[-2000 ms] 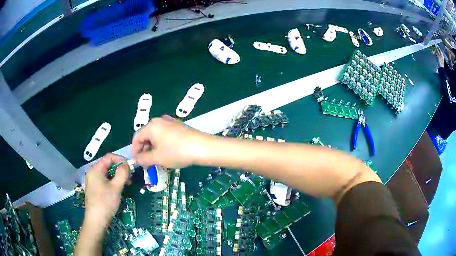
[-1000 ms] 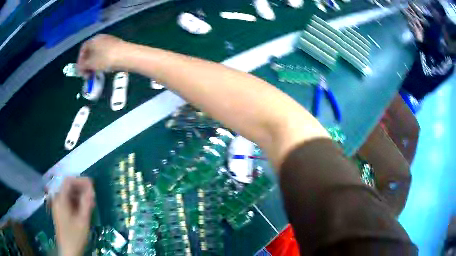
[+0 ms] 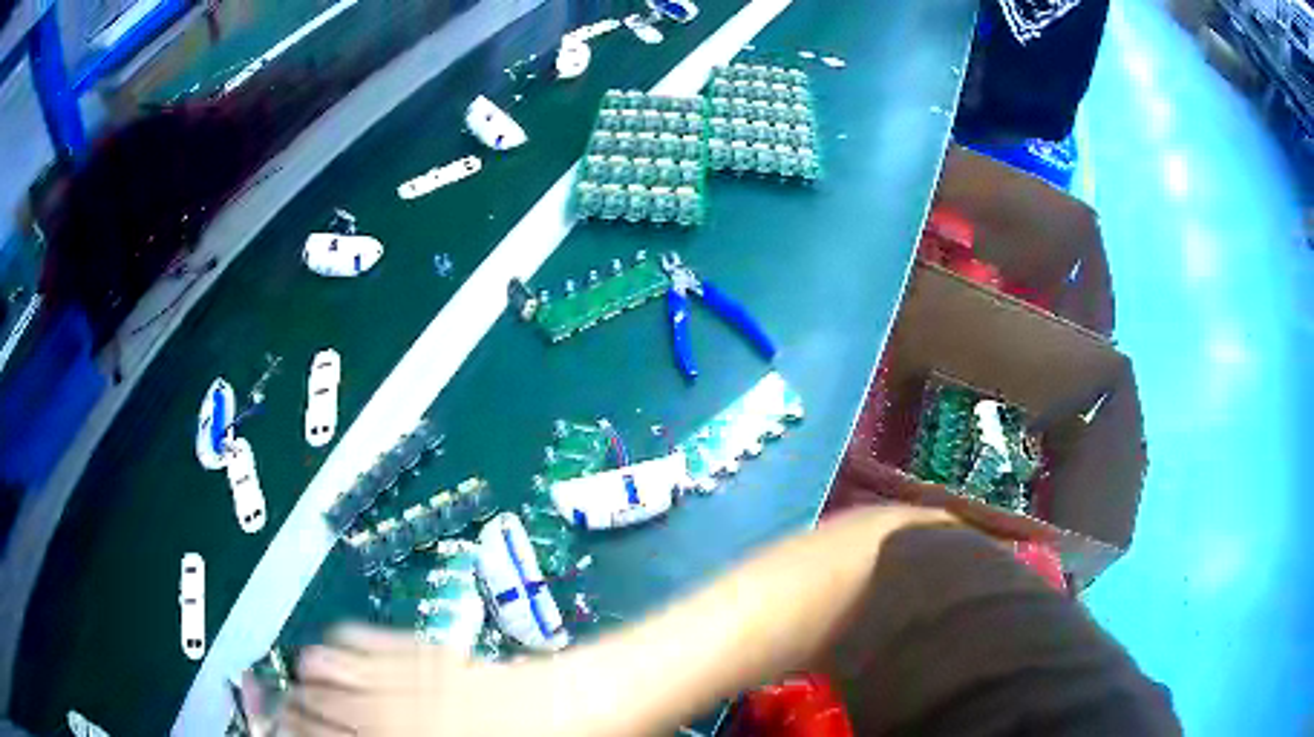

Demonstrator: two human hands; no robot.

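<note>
My right hand is blurred at the bottom left of the bench, beside the pale rail; whether it holds anything is unclear. My left hand is out of the picture. Close above my right hand lie green PCB strips and a white housing with blue parts. A second white housing lies to its upper right, touching a pale-edged PCB strip. My right forearm crosses the bottom of the view and hides part of the bench.
Blue-handled nippers lie beside a green strip, with PCB panels behind. White housings and slim cover plates lie on the belt beyond the rail. Open cartons stand right of the bench.
The view has turned right, showing the cartons. My right hand has come back from the belt to the bench. A blue-marked housing stays on the belt. My left hand has left the picture.
</note>
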